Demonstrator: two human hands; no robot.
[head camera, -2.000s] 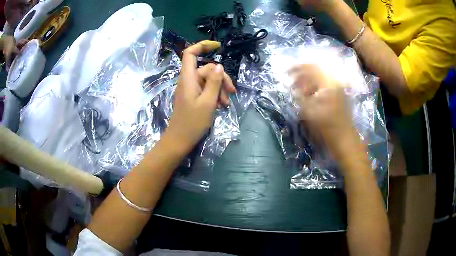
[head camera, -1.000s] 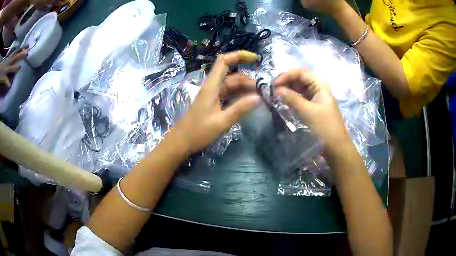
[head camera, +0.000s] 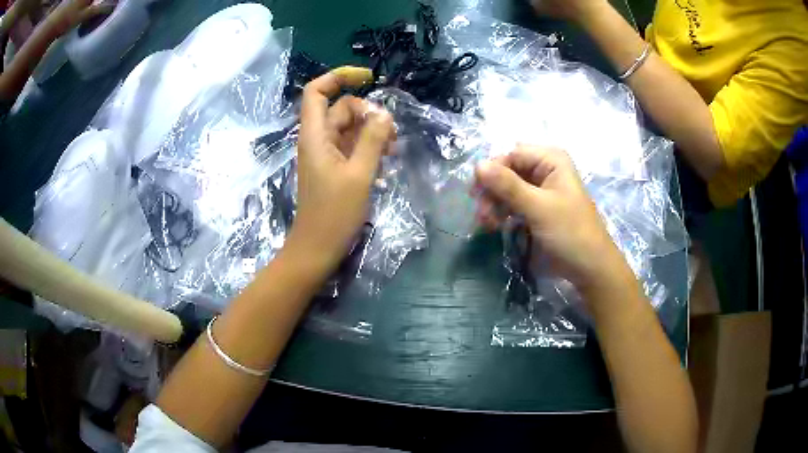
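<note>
A clear plastic bag (head camera: 436, 181), blurred and with no dark loop seen inside, is stretched between my two hands above the table. My left hand (head camera: 341, 155) pinches its left side between thumb and fingers; a yellow-tan cover is on one fingertip. My right hand (head camera: 545, 199) pinches its right side. A bagged black cable (head camera: 518, 270) lies just below my right hand. More bagged cables (head camera: 168, 221) lie in a heap left of my left hand. The loose black cable pile (head camera: 416, 66) lies beyond my hands.
White moulded parts (head camera: 208, 44) lie at the left beside the bags. A pale tube (head camera: 89, 287) juts in at lower left. Shiny clear bags (head camera: 576, 115) are heaped at the right. A person in a yellow shirt (head camera: 762, 97) is at right, above a cardboard box (head camera: 740, 380). Another person's arm (head camera: 31, 57) is at far left.
My hands came together around a dark cable in a bag, then moved apart. That cable is no longer between them; a clear bag is. White parts at far left shifted.
</note>
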